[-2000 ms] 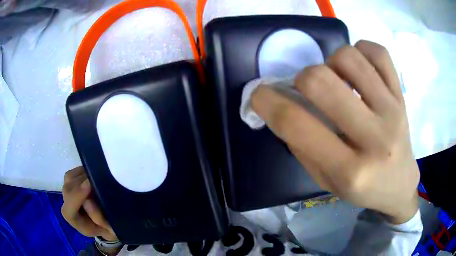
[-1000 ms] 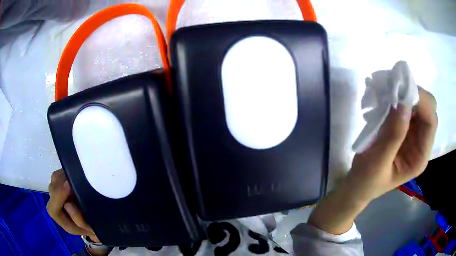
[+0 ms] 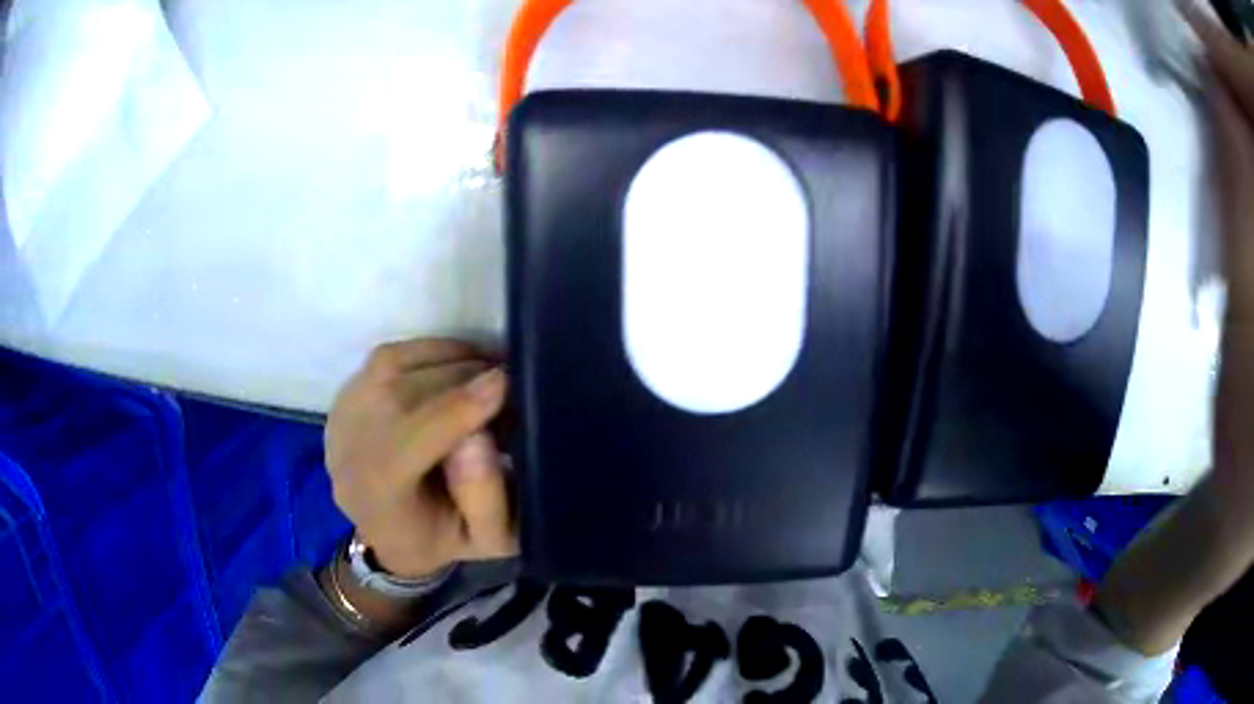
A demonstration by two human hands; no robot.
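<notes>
Two black power banks stand side by side, lamp panels facing me. The left power bank (image 3: pixel 578 454) shows a white oval lamp panel (image 3: pixel 715 272) and an orange carry strap (image 3: pixel 517 55) on top. The right power bank (image 3: pixel 1018 426) is turned at an angle, with its own orange strap (image 3: pixel 1075 50). My left hand (image 3: pixel 420 461) grips the lower left side of the left power bank; some fingertips are hidden behind it. My right hand (image 3: pixel 1227 151) is blurred and cut off at the right edge; its fingers and the cloth cannot be made out.
The bench (image 3: pixel 303 261) has shiny clear film on it, with a pale sheet or film flap (image 3: pixel 103 138) at the upper left. Blue crates (image 3: pixel 96 509) are below the bench at the left, with more blue at the lower right. The wearer's printed clothing shows below the units.
Both power banks now appear further right in view, the right one more angled. My right hand, which held a white cloth, has moved up to the far right edge.
</notes>
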